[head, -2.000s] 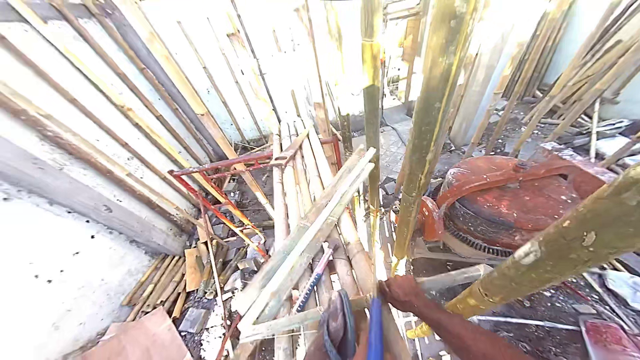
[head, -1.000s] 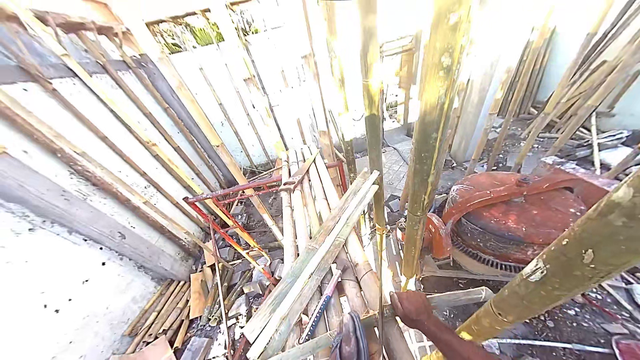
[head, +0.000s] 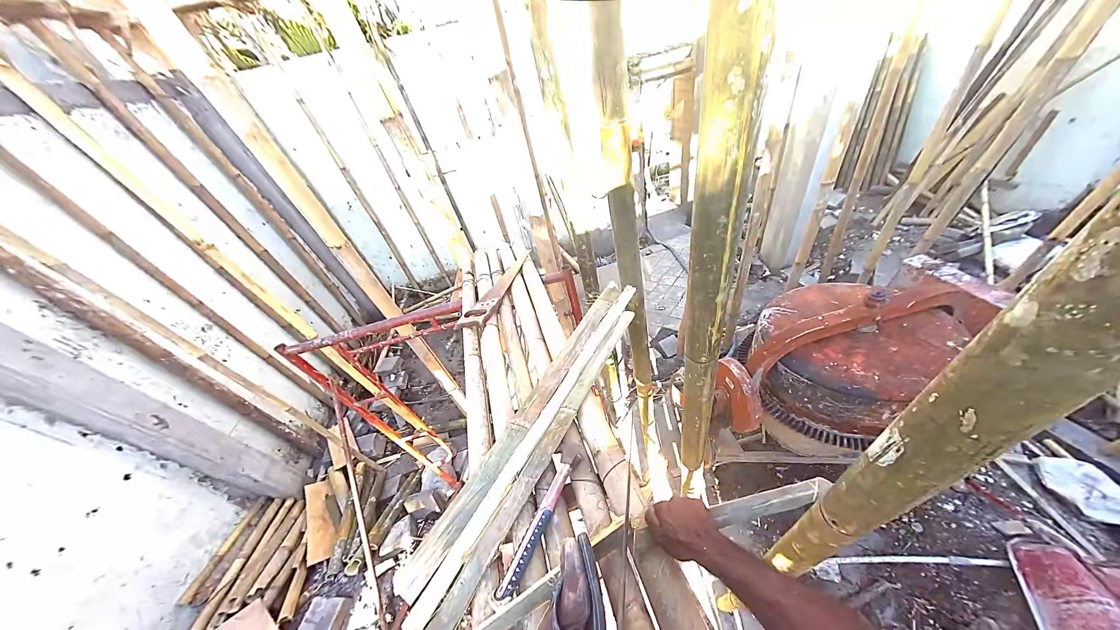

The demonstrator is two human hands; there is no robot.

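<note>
My right hand [head: 682, 528] is curled over a long wooden board [head: 770, 500] that lies crosswise on bamboo poles, just below the foot of a thick upright bamboo pole [head: 704, 376]. A thinner bamboo pole [head: 626, 254] stands to its left. My left hand is not in view. Left of my right hand, split bamboo lengths [head: 525, 437] lie slantwise over a row of round bamboo poles [head: 477, 367]. A slim blue and pink thing with white marks [head: 531, 538] rests beside them. Near the bottom edge is a dark brown shape with bluish edges [head: 573, 582], perhaps a foot in a sandal.
A thick bamboo pole [head: 945, 394] slants across the right side, before a rusty red drum machine with a toothed ring [head: 857, 350]. A red metal frame [head: 367, 328] stands at left. Short bamboo pieces [head: 262, 551] and rubble lie lower left. More poles lean on the walls.
The long blue thing beside my right hand two seconds ago is out of sight. My right hand stays by the foot of the thick upright pole. The view has tilted up slightly.
</note>
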